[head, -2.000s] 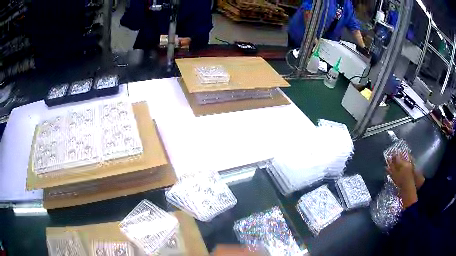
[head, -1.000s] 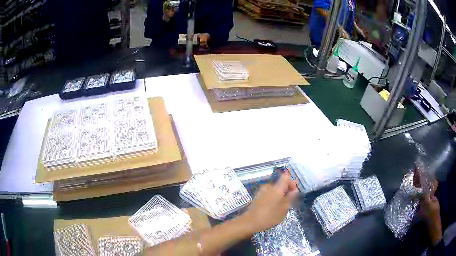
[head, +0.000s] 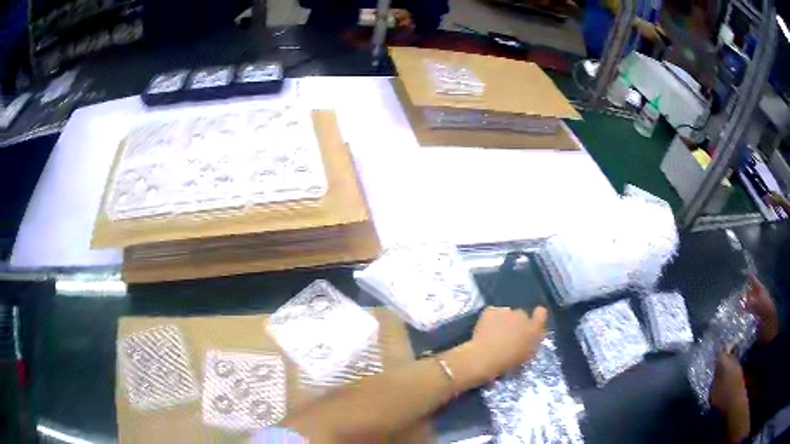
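Observation:
My left hand (head: 507, 341) reaches in from the bottom, forearm over the cardboard sheet (head: 165, 425). Its fingers curl above a shiny crinkled plastic bag (head: 537, 403); I cannot tell whether it holds anything. My right hand is out of the picture. On the sheet are two clear lens plates, one ribbed (head: 158, 366) and one with round spots (head: 243, 388), and a tilted small pile (head: 323, 329). A fanned pile of plates (head: 426, 284) lies on the dark bench behind my wrist.
A layered stack of plates and boards (head: 216, 169) stands on the white surface, another board stack (head: 485, 87) farther back. Loose lens stacks (head: 611, 247) and two smaller piles (head: 611, 340) lie right. Another person's hands (head: 732, 381) hold shiny plastic. A metal post (head: 728, 130) rises behind.
My left hand came in from the bottom edge, reached the loose stack's near edge, and is now lower, above the bag. The view has shifted, showing more of the near cardboard sheet.

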